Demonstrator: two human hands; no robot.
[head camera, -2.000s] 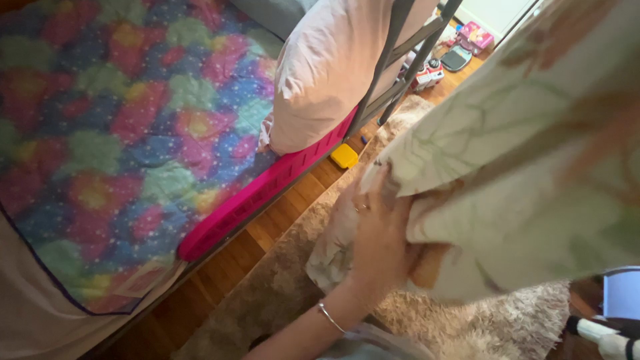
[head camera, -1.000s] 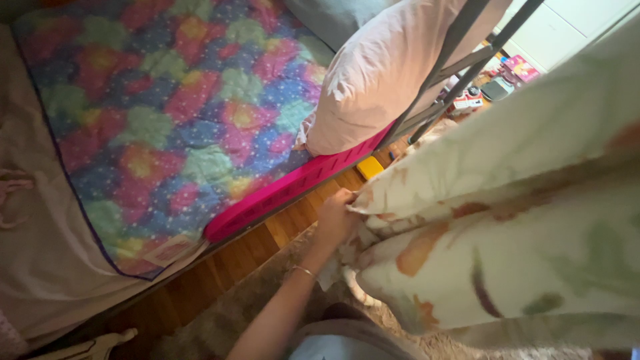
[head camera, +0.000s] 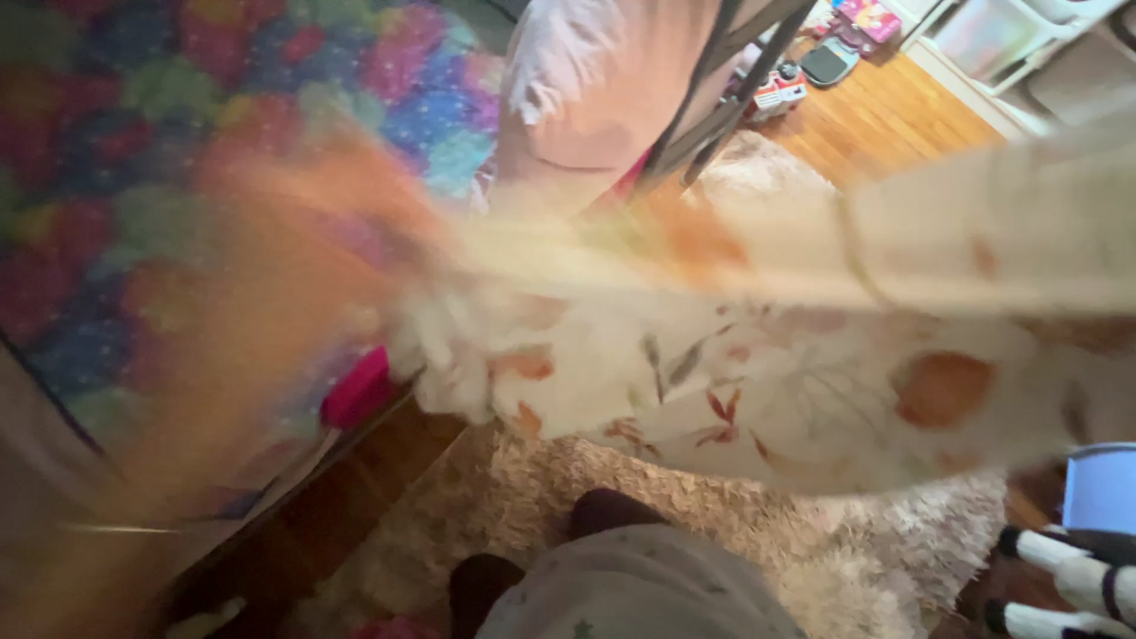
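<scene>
My left hand (head camera: 355, 204), strongly blurred, is over the colourful quilt (head camera: 169, 89) on the bed. It grips the gathered end of a cream cloth (head camera: 674, 373) printed with leaves and orange flowers. The cloth stretches from that hand to the right edge of the view, above the shaggy rug. My right hand is not in view. A pale pillow (head camera: 577, 133) stands at the bed's edge, just beyond the cloth.
A bright pink bed rail (head camera: 357, 390) shows beside the quilt. Dark ladder bars (head camera: 741, 89) rise beyond the pillow. Toys (head camera: 779, 93) lie on the wood floor (head camera: 896, 106) near white storage bins (head camera: 998, 40). A beige shaggy rug (head camera: 550, 497) lies below; white-and-black legs (head camera: 1065, 568) of some object stand lower right.
My left hand has moved left over the quilt, pulling the cloth's end with it. The cloth now covers most of the pink rail, which showed more fully before.
</scene>
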